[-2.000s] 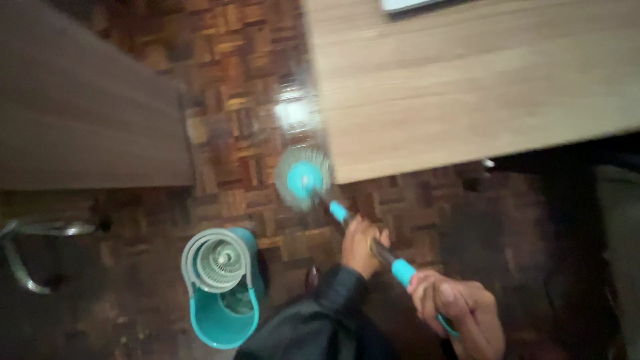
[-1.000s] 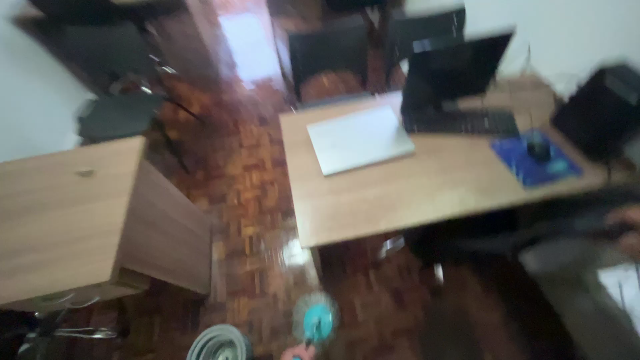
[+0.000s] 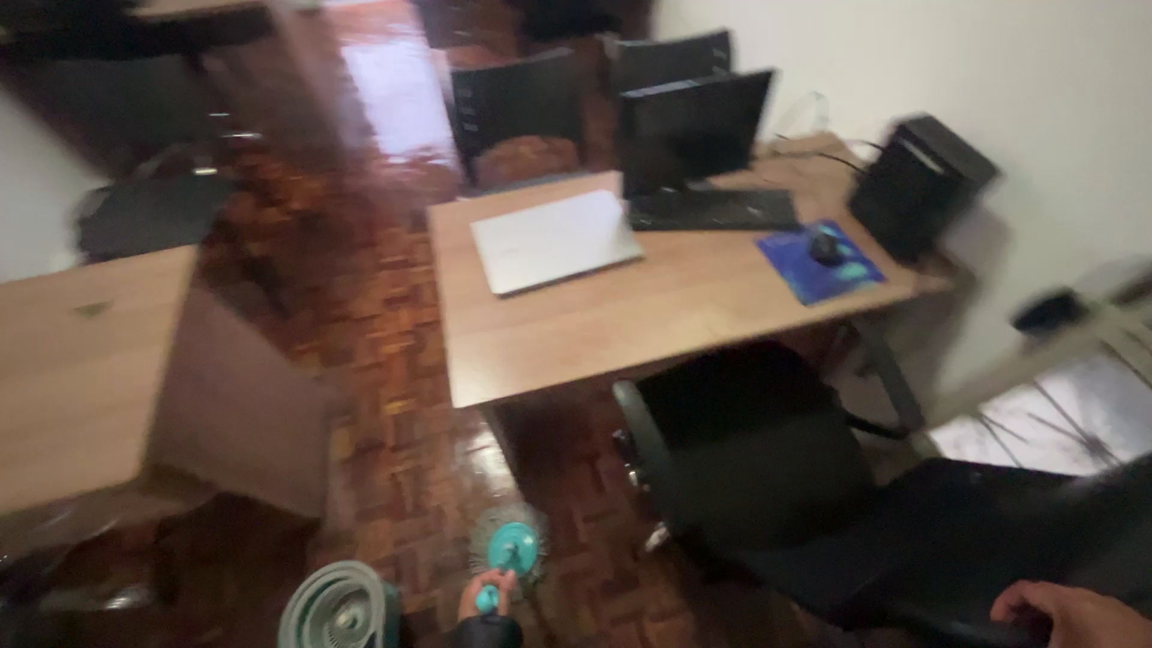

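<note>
My left hand (image 3: 486, 592), at the bottom centre, is closed around the handle of a spin mop (image 3: 513, 547), whose round turquoise head with grey strands stands on the parquet floor. At the lower right, my right hand (image 3: 1075, 616) is off the mop, beside the black office chair (image 3: 765, 450); its fingers are curved and partly cut off, and whether it touches the chair I cannot tell. A mop bucket (image 3: 337, 607) with a grey spinner basket stands to the left of the mop, cut by the lower edge.
A wooden desk (image 3: 576, 333) carries a closed silver laptop (image 3: 553, 241), a monitor (image 3: 693, 126), a keyboard (image 3: 711, 209), a mouse on a blue pad (image 3: 823, 261) and a black computer tower (image 3: 922, 184). Another desk (image 3: 81, 360) stands left. Dark chairs (image 3: 522, 117) are behind.
Two seconds ago both hands held the mop handle; now only my left hand does, and my right hand has moved away to the right. The view has tilted up strongly.
</note>
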